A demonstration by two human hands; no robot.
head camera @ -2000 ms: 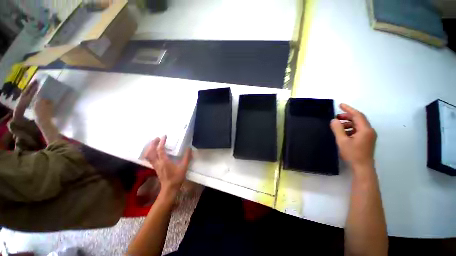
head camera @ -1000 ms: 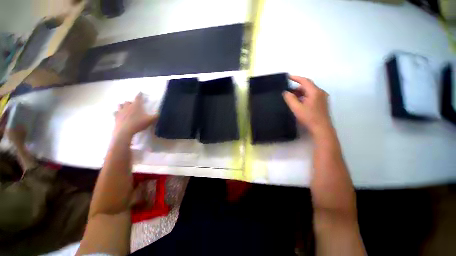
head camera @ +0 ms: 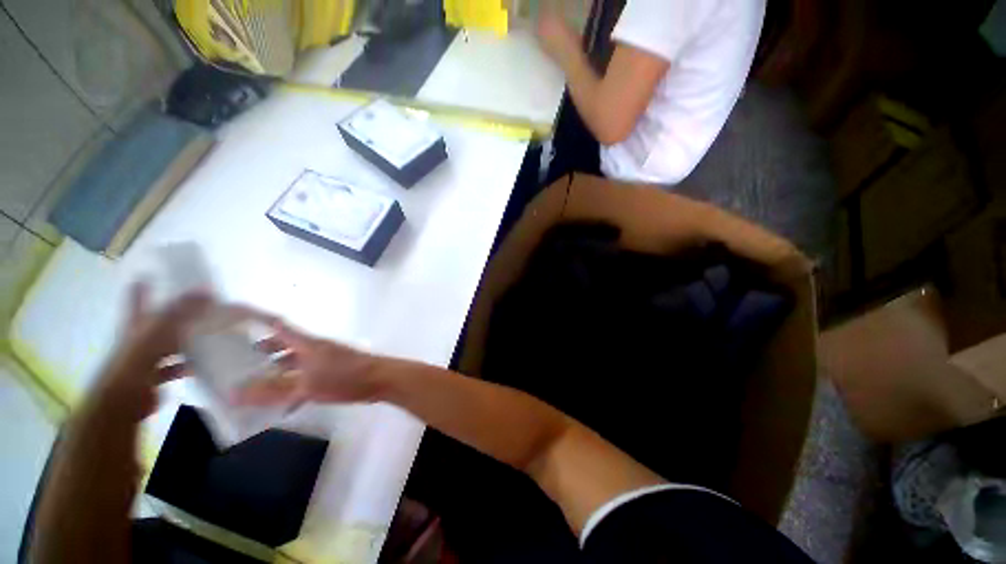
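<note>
A white insert tray, blurred by motion, is between my hands above the white table. My left hand holds its left side and is blurred. My right hand holds its right side, fingers bent. An open black box lies just below the tray at the near table edge, partly covered by it. Two filled boxes with black sides and white tops, a nearer one and a farther one, lie farther along the table.
A large open carton of black pieces stands beside the table on the right. A person in a white shirt is beyond it. A blue-grey block lies at the left table edge. Yellow packages are at the back.
The view has swung to the right, bringing the filled boxes, large carton and another person into view. My hands have left the row of black boxes and now hold a white tray.
</note>
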